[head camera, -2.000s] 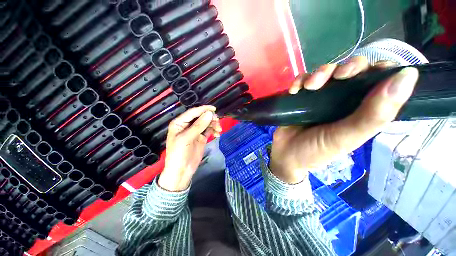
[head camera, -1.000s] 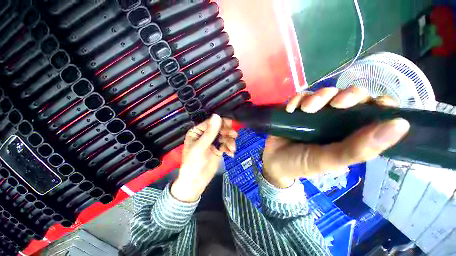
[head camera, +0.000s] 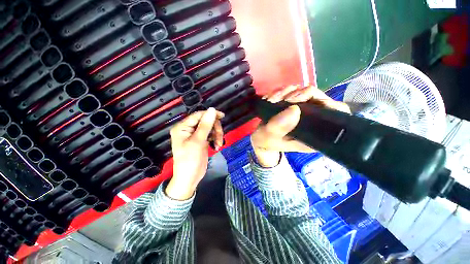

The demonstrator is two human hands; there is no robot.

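My right hand (head camera: 288, 118) is wrapped around the front part of a thick dark electric screwdriver (head camera: 361, 149). Its cord end points to the lower right and its nose to the upper left, over the ends of the black plastic housings (head camera: 154, 87). The bit is too dark to make out. My left hand (head camera: 193, 142) is beside the tool's nose at the front edge of the housings, with thumb and forefinger together. Whether a screw is between the fingertips cannot be seen.
Housings lie in rows on a red cover (head camera: 268, 41). A black pale-rimmed tray (head camera: 23, 172) with specks lies on them at the left. A green surface (head camera: 340, 41), a white fan (head camera: 397, 98), blue crates (head camera: 330, 221) and pale boxes (head camera: 397, 206) stand at the right.
My right hand and the screwdriver have moved left, and the tool's rear has swung down, showing its cord end. My left hand dropped slightly to the right, then shifted back left.
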